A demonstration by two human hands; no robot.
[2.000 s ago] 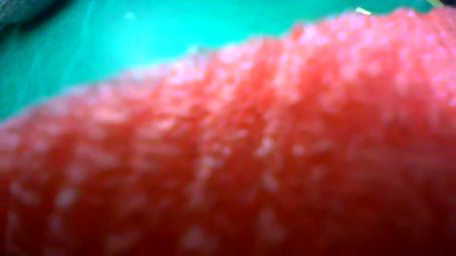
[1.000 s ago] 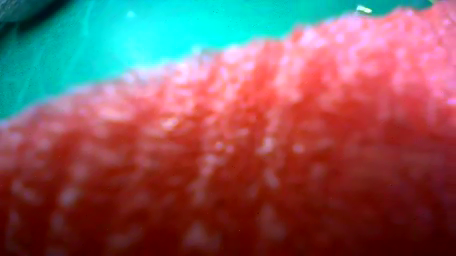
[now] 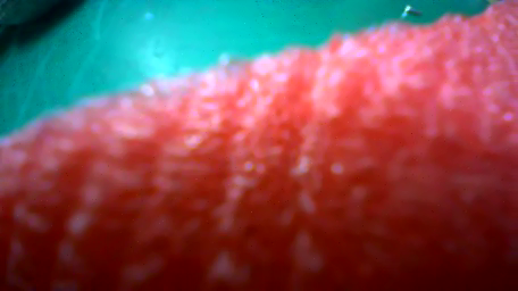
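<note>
A blurred red and pink surface (image 3: 255,170) with a rough, bumpy texture lies very close to the lens and fills most of the view. I cannot tell what it is. Its uneven upper edge rises from left to right. Behind it is a smooth green surface (image 3: 187,34), which looks like the green mat. No hand can be made out, and nothing is seen being held or worked on.
A dark, rounded, blurred shape (image 3: 34,11) is cut off by the upper left corner. A small pale, shiny thing (image 3: 411,11) shows near the top right, just above the red edge. Faint pale streaks cross the green at the left.
The glare on the green surface is dimmer and shows a darker patch. The small shiny thing at the top right looks slightly different. The red surface has hardly moved.
</note>
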